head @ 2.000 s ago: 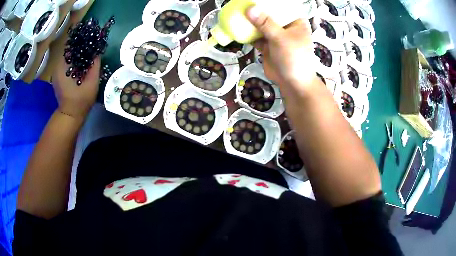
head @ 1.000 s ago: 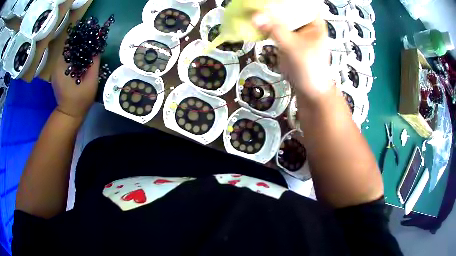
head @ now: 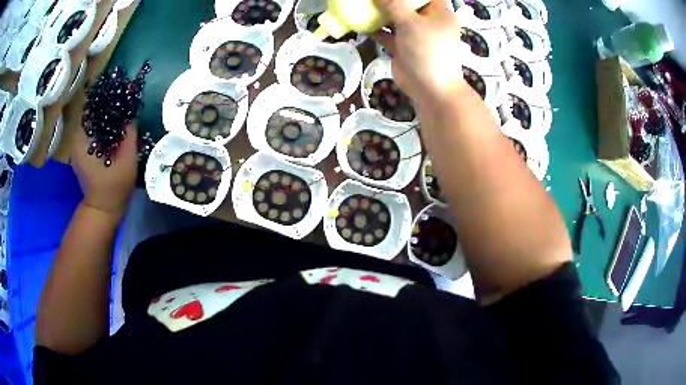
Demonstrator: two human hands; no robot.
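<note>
My right hand (head: 421, 46) holds a yellow squeeze bottle (head: 356, 15) at the top of the view, its nozzle pointing down-left over a white shell in the upper rows. My left hand (head: 107, 177), at the left, holds a bundle of wired parts (head: 113, 113) with dark shiny heads on top; the fingers are mostly hidden. White oval shells (head: 280, 195) lie in rows, each with a dark plate with paler round spots inside. Thin red and dark wires lie across several. Yellow glue dots (head: 247, 186) show on some shells. My right forearm hides part of the rows.
Stacked shells on brown boards (head: 51, 75) stand at the left above blue material (head: 45, 218). On the green mat at the right are a parts box (head: 613, 113), pliers (head: 589, 210), a smartphone (head: 625, 252), a white strip (head: 638, 274) and a clear bag (head: 668, 199).
The view has shifted, so the shells sit lower. The bottle and right hand have moved to shells farther up the rows. My left hand still holds the bundle.
</note>
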